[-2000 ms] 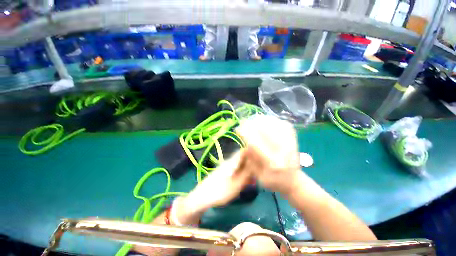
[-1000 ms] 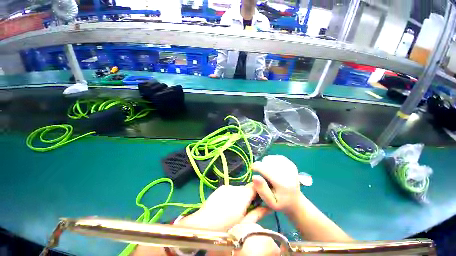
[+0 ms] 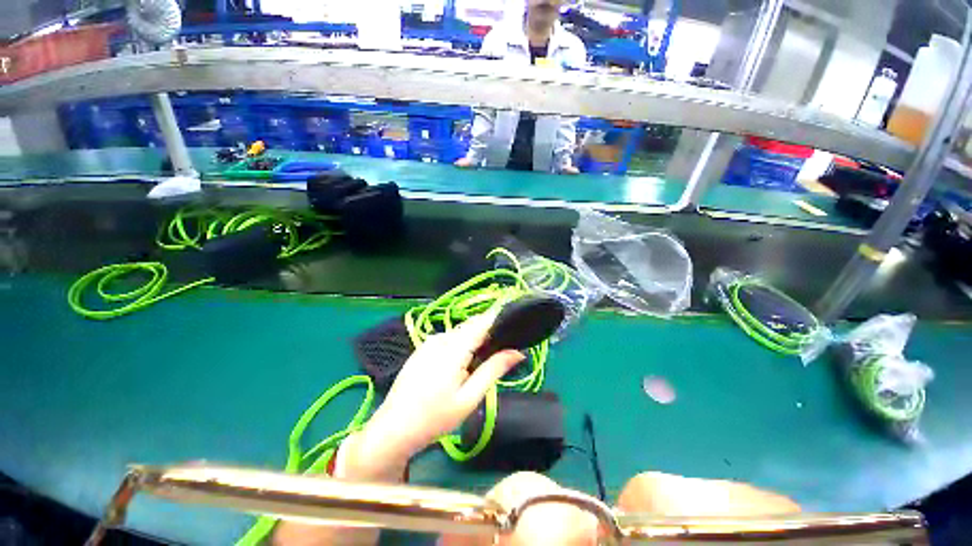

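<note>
My left hand [image 3: 426,389] holds a round black part [image 3: 522,323] over the tangled green cable [image 3: 458,309]. My right hand [image 3: 698,496] is low at the bottom edge, partly cut off and behind the glasses frame; its fingers are not visible. A plain black box unit [image 3: 517,432] lies on the bench just below my left hand, with green cable across its left side. A perforated black box [image 3: 386,350] lies left of the tangle. A thin black lead [image 3: 595,459] lies right of the plain box. A round pale disc [image 3: 659,389] lies flat further right.
An empty clear bag [image 3: 634,265] and two bagged cables [image 3: 762,315] lie to the right. Green coils [image 3: 117,290] and stacked black units [image 3: 357,208] are at the back left. A metal rail [image 3: 426,80] crosses above. A person [image 3: 530,128] stands beyond the far bench.
My hands have parted. My left hand now shows the round black part, and my right hand has dropped to the bottom edge. The plain black box and pale disc are uncovered.
</note>
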